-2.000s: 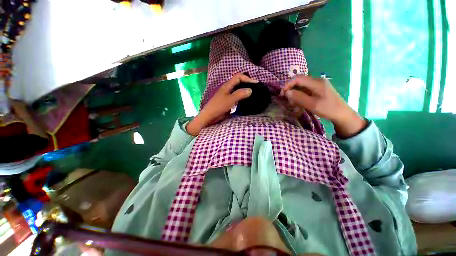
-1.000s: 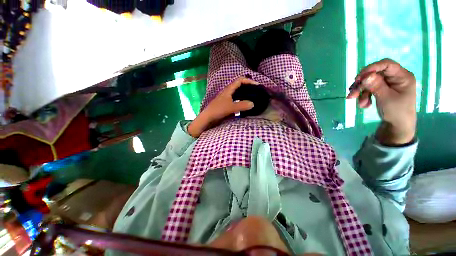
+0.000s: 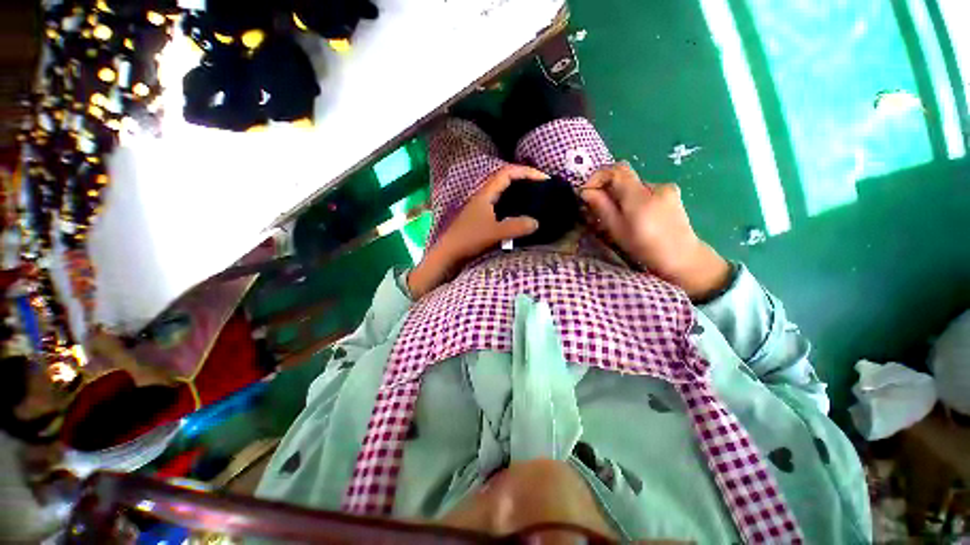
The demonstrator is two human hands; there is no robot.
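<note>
A small black plush toy (image 3: 539, 212) is over my lap, with a tiny white tag (image 3: 507, 244) at its lower edge. My left hand (image 3: 484, 226) holds the toy from its left side, thumb below and fingers above. My right hand (image 3: 636, 218) is at the toy's right side with thumb and fingertips pinched together. A needle or thread between those fingertips is too small to make out. The checked apron (image 3: 553, 303) lies under both hands.
A white-topped table (image 3: 394, 64) stands ahead and left, bearing black plush toys (image 3: 255, 80) and a dense heap with yellow specks (image 3: 101, 96). A red cloth-lined container (image 3: 229, 357) is at left. White sacks (image 3: 891, 399) are at lower right.
My right hand, raised far out to the right a second ago, is back beside the toy. My left hand keeps its hold. The view has turned, showing more toys on the table.
</note>
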